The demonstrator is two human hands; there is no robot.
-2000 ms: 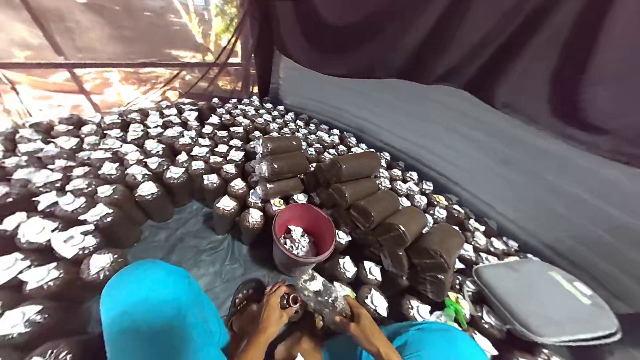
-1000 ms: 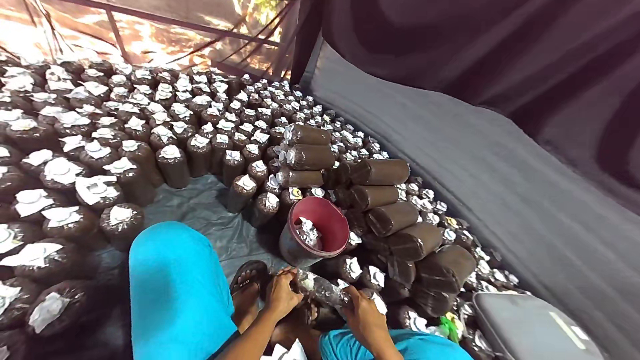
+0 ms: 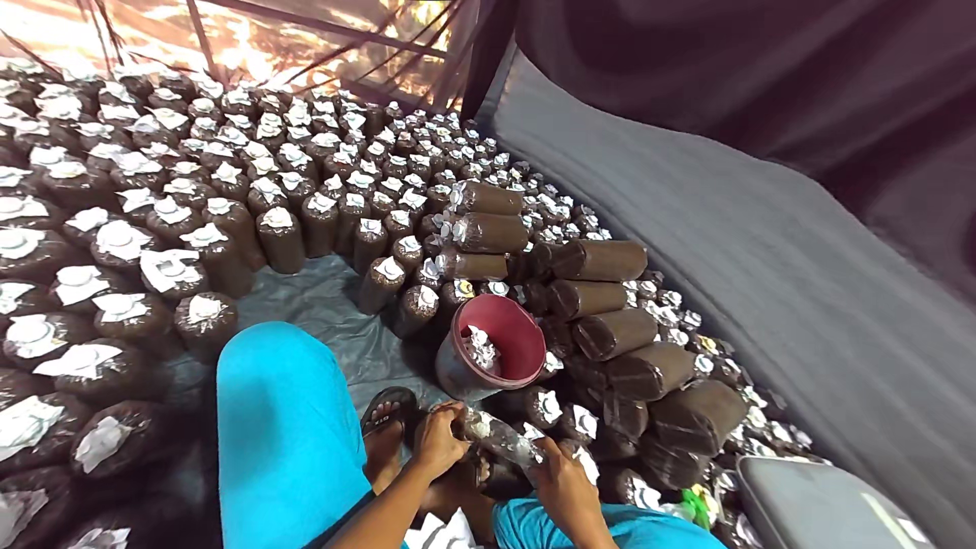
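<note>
Near the bottom middle, a clear plastic bag or bottle with whitish contents [image 3: 499, 436] lies tilted between my hands. My left hand [image 3: 442, 441] grips something small and dark at its upper left end; the exact hold is partly hidden. Around its lower right end closes my right hand [image 3: 564, 484]. Just above stands a bucket with a red inside [image 3: 526, 339], holding crumpled white paper [image 3: 480, 349]. White paper pieces [image 3: 444, 531] lie between my legs at the bottom edge.
Many upright filled plastic bags with white paper tops [image 3: 280, 240] surround a dark plastic sheet [image 3: 313, 305]. Filled bags lying on their sides [image 3: 614, 333] are stacked right of the bucket. A grey plastic lid or container [image 3: 816, 503] sits lower right, beside a grey sheet wall [image 3: 724, 206].
My left hand has moved from a small round dark piece held apart from the clear item to that item's upper left end. The view has shifted.
</note>
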